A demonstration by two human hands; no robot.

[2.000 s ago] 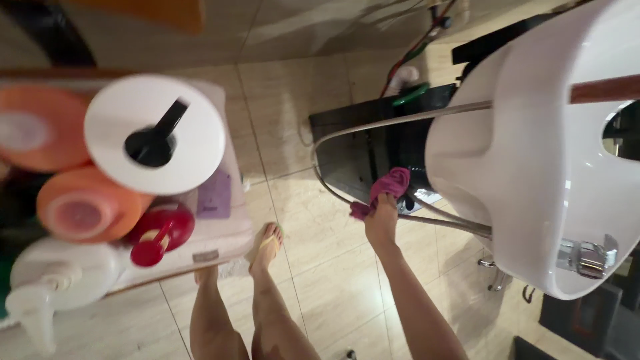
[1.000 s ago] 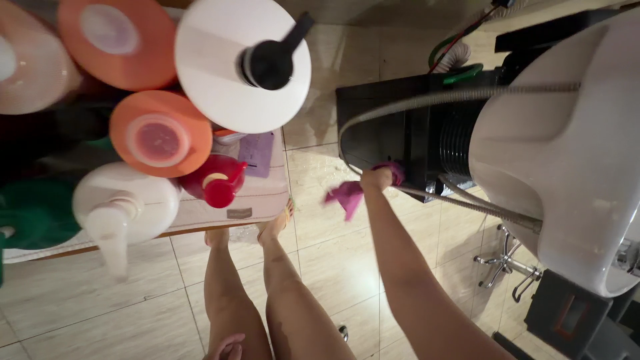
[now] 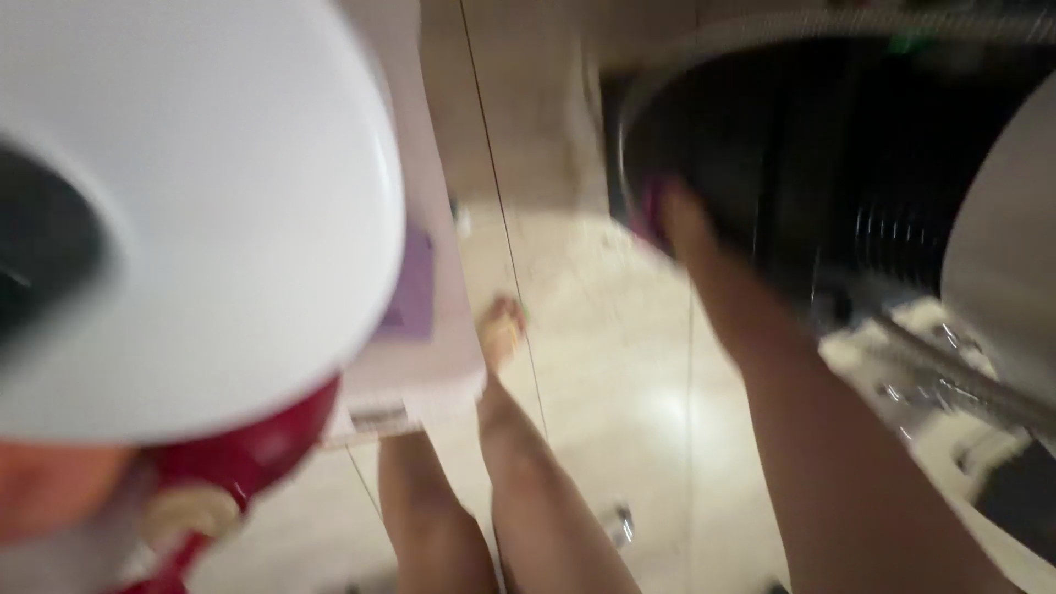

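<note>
My right hand (image 3: pixel 678 216), blurred, reaches down at the near edge of a black glossy unit (image 3: pixel 742 165) under a white basin (image 3: pixel 1011 231). It grips a purple cloth (image 3: pixel 654 210), of which only a small part shows beside the fingers. A grey metal shower hose (image 3: pixel 631 124) curves around the hand and over the black unit. My left hand is out of view. My bare legs and one foot (image 3: pixel 502 330) show below.
A large white bottle (image 3: pixel 272 247) with a black top looms close at left. Beneath it stand a red bottle (image 3: pixel 256 437) and an orange one (image 3: pixel 58 487), over a pale shelf (image 3: pixel 450 355) bearing a purple packet (image 3: pixel 412 289). Chromed metal parts (image 3: pixel 949 334) lie at right.
The view has moved much closer to the bottles. My right hand keeps hold of the purple cloth by the black unit; its loose end, spread out one second ago, shows less now.
</note>
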